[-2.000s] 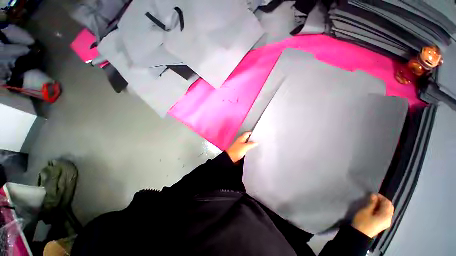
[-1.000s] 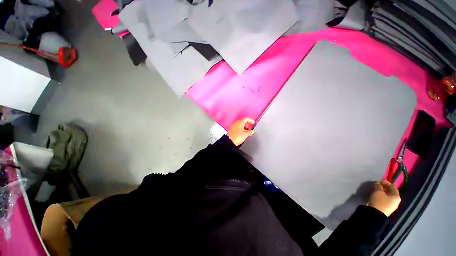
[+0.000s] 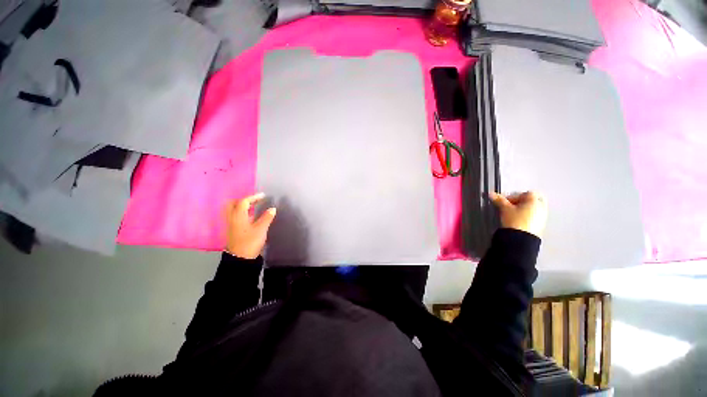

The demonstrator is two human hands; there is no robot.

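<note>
A grey cut panel (image 3: 349,155) lies flat on the pink table cover, its notched edge away from me. My left hand (image 3: 250,225) is at the panel's left edge, thumb and fingers apart, holding nothing. My right hand (image 3: 521,211) is at the left edge of the panel stack (image 3: 566,155), fingertips pinched on the edge of the top panel; how many layers it grips is hidden.
Scissors (image 3: 447,157) with red and green handles and a black phone (image 3: 448,93) lie between panel and stack. An amber bottle (image 3: 446,22) and far stacks (image 3: 535,19) are behind. Loose grey pieces (image 3: 132,70) heap at left. A slatted wooden pallet (image 3: 570,329) is below right.
The view has swung right. The single panel, held at both sides earlier, now lies flat. My left hand has opened; my right hand has moved from it to the stack.
</note>
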